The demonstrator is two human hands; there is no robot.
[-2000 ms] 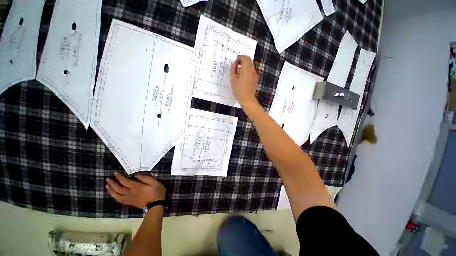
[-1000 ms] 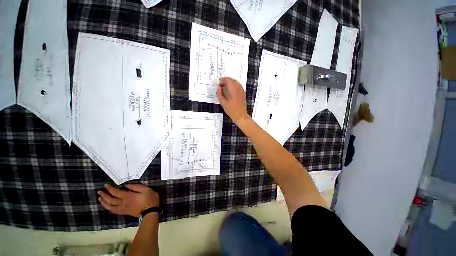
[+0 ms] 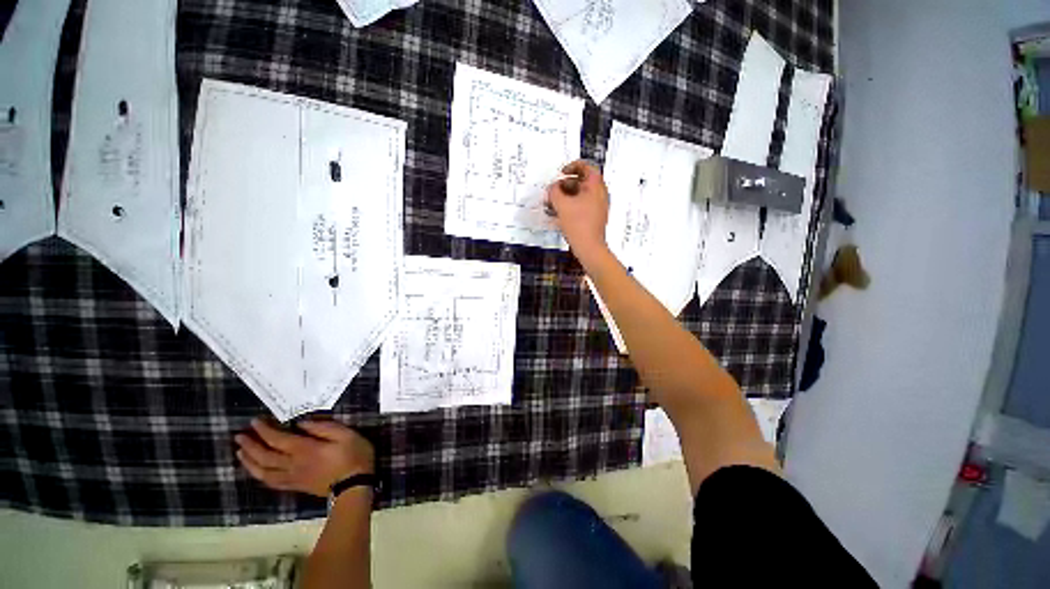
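Observation:
Dark plaid cloth (image 3: 564, 431) lies spread with white paper pattern pieces on it. My left hand (image 3: 305, 454) rests flat on the cloth, fingers apart, by the bottom tip of a large pointed piece (image 3: 259, 230). My right hand (image 3: 581, 205) is at the right edge of the upper rectangular piece (image 3: 501, 155), thumb and fingers close together. Whether they pinch the paper or something small cannot be told. The lower rectangular piece (image 3: 451, 334) lies just below, close to the large piece's right side. A strip of cloth shows between the upper rectangle and the large piece.
A grey metal weight (image 3: 754, 185) sits across narrow pieces at the right. A pointed piece (image 3: 654, 207) lies left of it, partly under my right forearm. Long pieces (image 3: 121, 150) lie at the left. A wrapped weight (image 3: 219, 573) is cut off at the bottom edge.
The upper rectangle has come away from the large piece, leaving a cloth gap. My right hand has moved from its lower part to its right edge within the last second. My left hand stays down.

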